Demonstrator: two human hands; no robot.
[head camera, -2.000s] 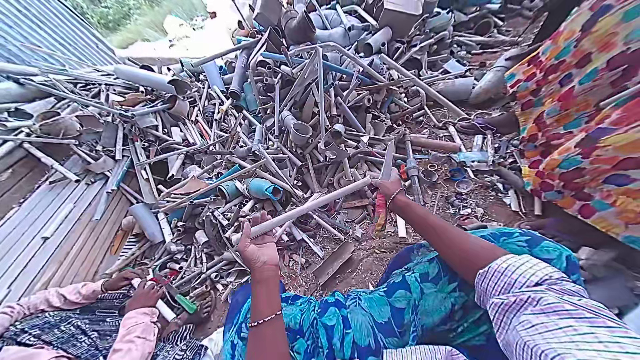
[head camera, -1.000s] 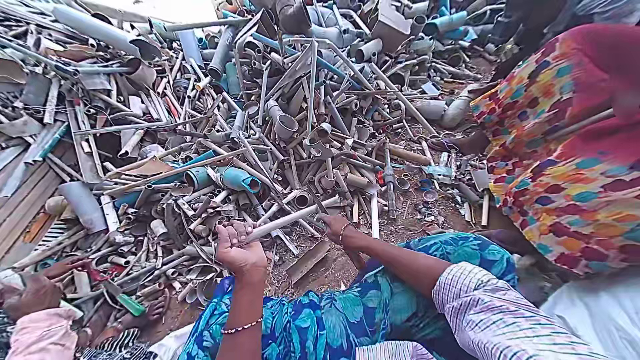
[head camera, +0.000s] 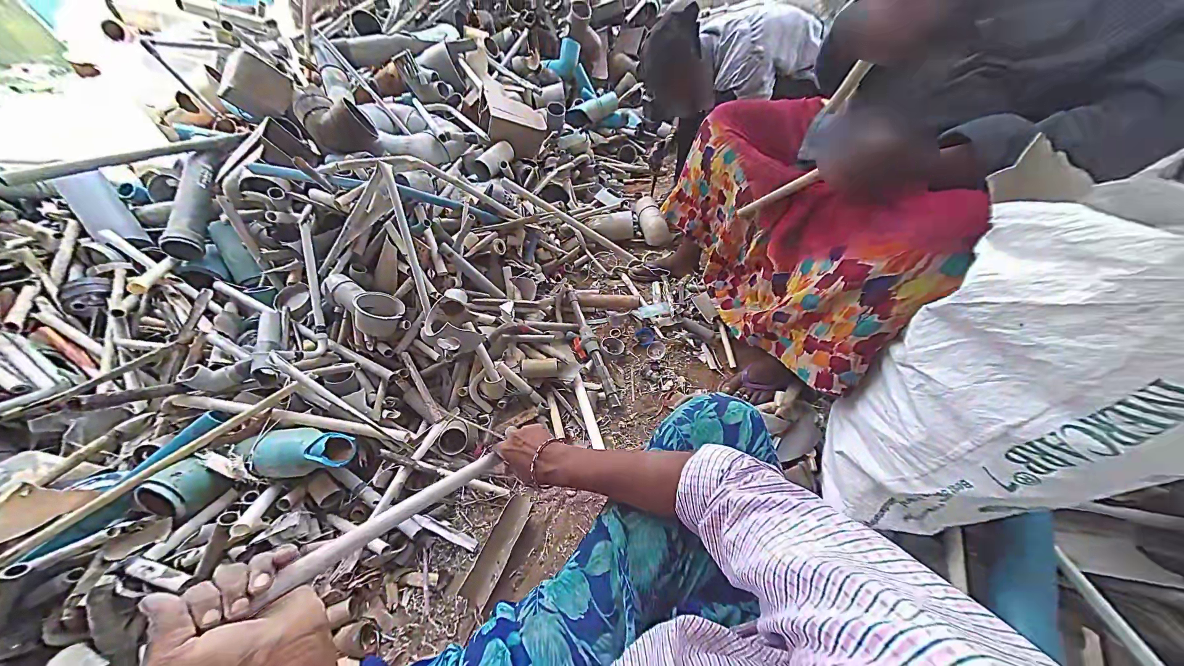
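A length of pale plastic pipe runs slantwise between my two hands, low in the view. Its near end lies in my left hand, palm up, with the fingers curled over it. My right hand is closed at the pipe's far end; a thin dark blade-like piece seems to stick out there, too small to make out. Below the pipe, a channel-shaped plastic offcut lies on the soil. Left of my hands rest a blue pipe piece and a green pipe piece.
A large heap of scrap pipes and fittings spreads ahead and to the left. On the right a person in a colourful skirt sits holding a stick, beside a white woven sack bearing print. Another person bends over at the back.
The view has swung right, bringing the white sack and more of the seated person into sight. My left hand has turned from knuckles up to palm up, still on the pipe.
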